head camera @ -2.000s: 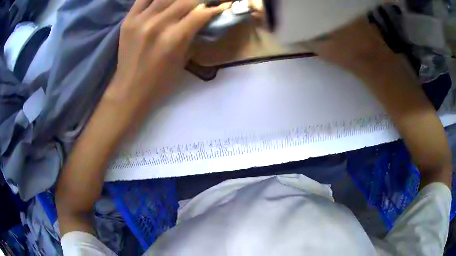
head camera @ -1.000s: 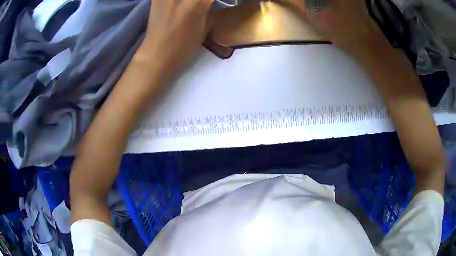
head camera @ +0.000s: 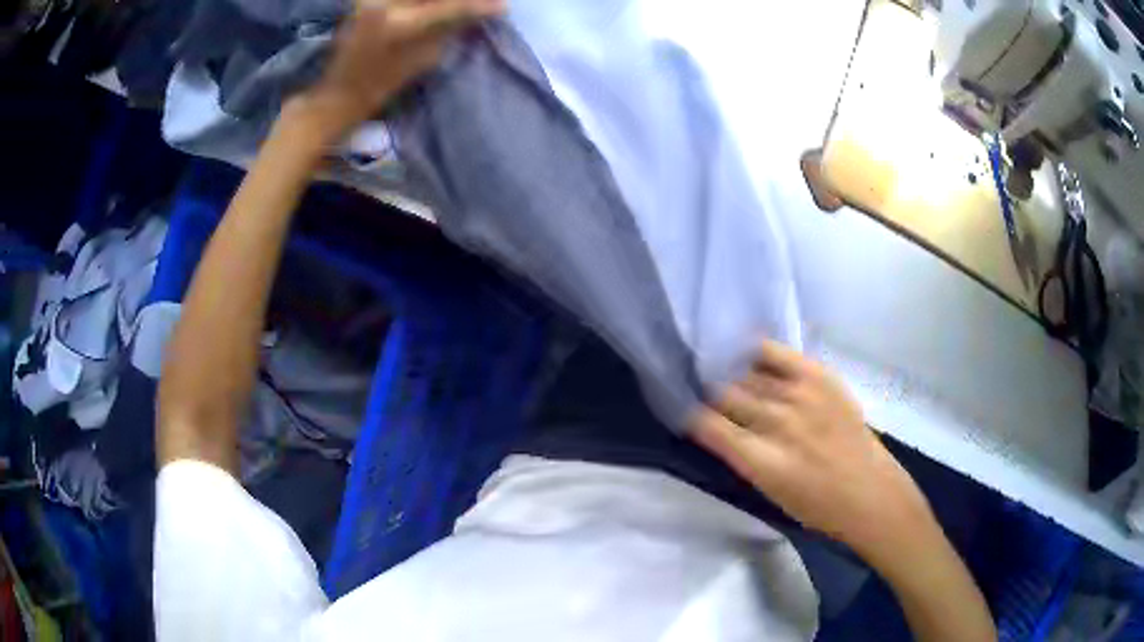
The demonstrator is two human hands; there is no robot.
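Note:
A grey garment piece (head camera: 552, 188) with a paler, thin lining fabric (head camera: 665, 151) beside it is stretched diagonally over the table's near edge. My left hand (head camera: 402, 50) grips its upper end at the top left. My right hand (head camera: 784, 433) pinches its lower end near my lap, with thumb and fingers closed on the edge. Both hands are slightly blurred.
The sewing machine head (head camera: 1041, 88) is at the upper right over the tan needle plate (head camera: 903, 138). Black-handled scissors (head camera: 1073, 295) lie right of it, by a slim blue stick (head camera: 1001, 182). Blue crates (head camera: 414, 414) stand below the table; grey cloth (head camera: 82, 326) is heaped at left.
The view has turned left, so the machine now shows at the right. Both hands have left the needle area and now hold the cloth stretched between them at the table's near edge.

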